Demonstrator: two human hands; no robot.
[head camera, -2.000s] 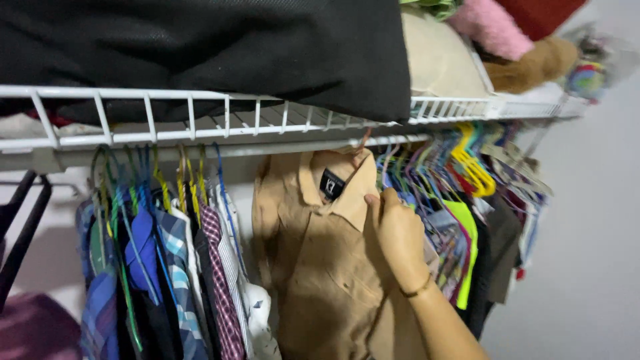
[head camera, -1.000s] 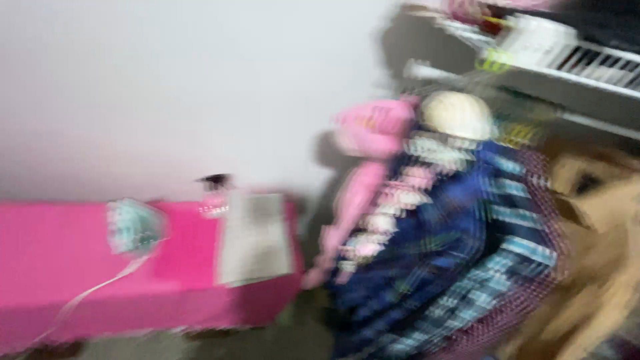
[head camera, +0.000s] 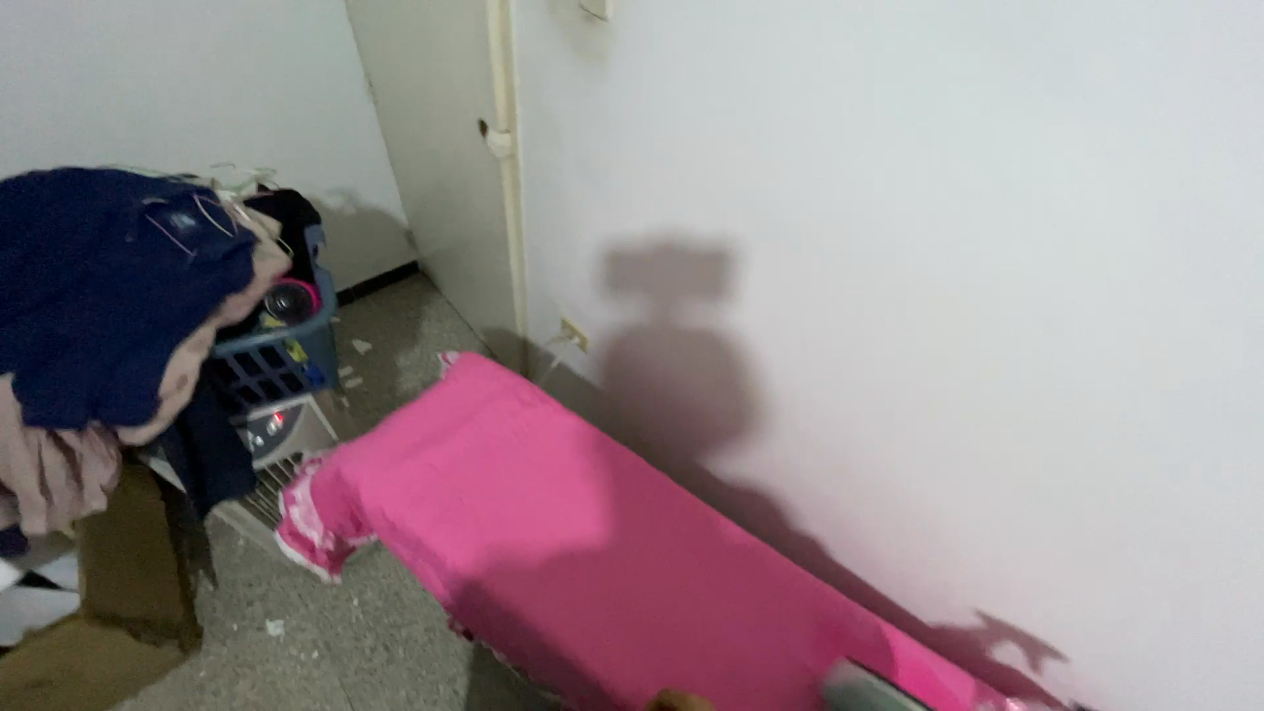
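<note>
A long surface covered with pink cloth runs from the middle of the view to the lower right, along the white wall. At the bottom edge a small brownish shape shows over the cloth; whether it is part of a hand is not plain. The end of a grey flat object lies on the cloth to its right. Neither my left hand nor my right hand can be made out.
Left, dark blue and beige clothes are heaped by a blue plastic laundry basket. A cardboard box stands on the speckled floor. A door and a wall outlet are behind.
The view has swung away from the closet rack to the pink-covered surface and the wall. Two seconds ago a hand touched a tan shirt on the rack; rack and shirt are out of view now.
</note>
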